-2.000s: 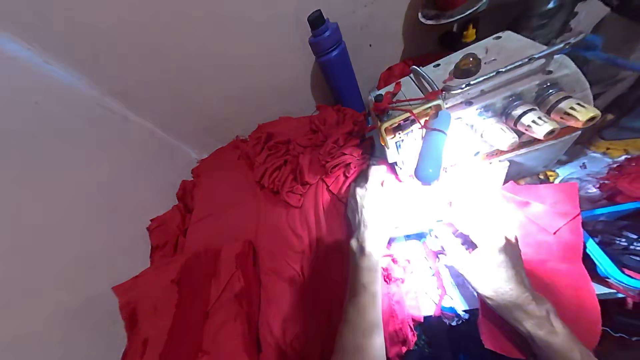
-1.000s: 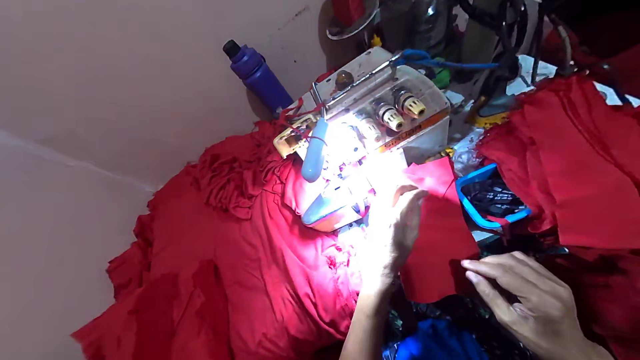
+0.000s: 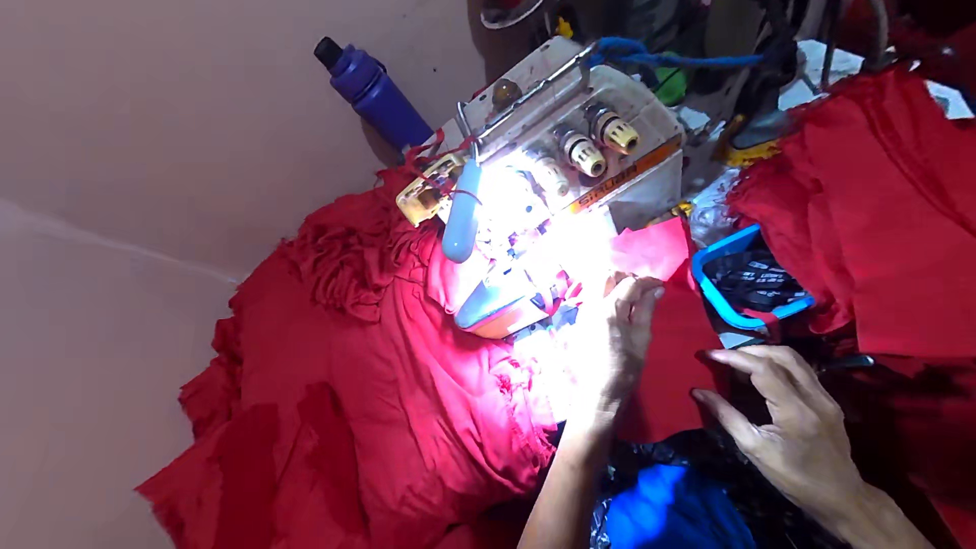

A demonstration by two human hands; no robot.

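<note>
A Siruba overlock sewing machine stands at the upper middle, its needle area washed out by a bright lamp. My left hand is just right of that area, fingertips bent at the upper part of a flat red fabric piece; glare hides whether they pinch it. My right hand hovers at the right edge of the same piece, thumb and fingers apart, holding nothing. Left of the machine a big heap of red fabric hangs in folds.
A purple bottle leans by the wall behind the machine. At right are a blue-rimmed basket with dark contents and a stack of red cloth. Blue cloth and black plastic lie low in front. Blue cord runs behind.
Two seconds ago both hands were in the lamp glare at the machine. My right hand has since moved away to the right, off the machine. The view has shifted to the right.
</note>
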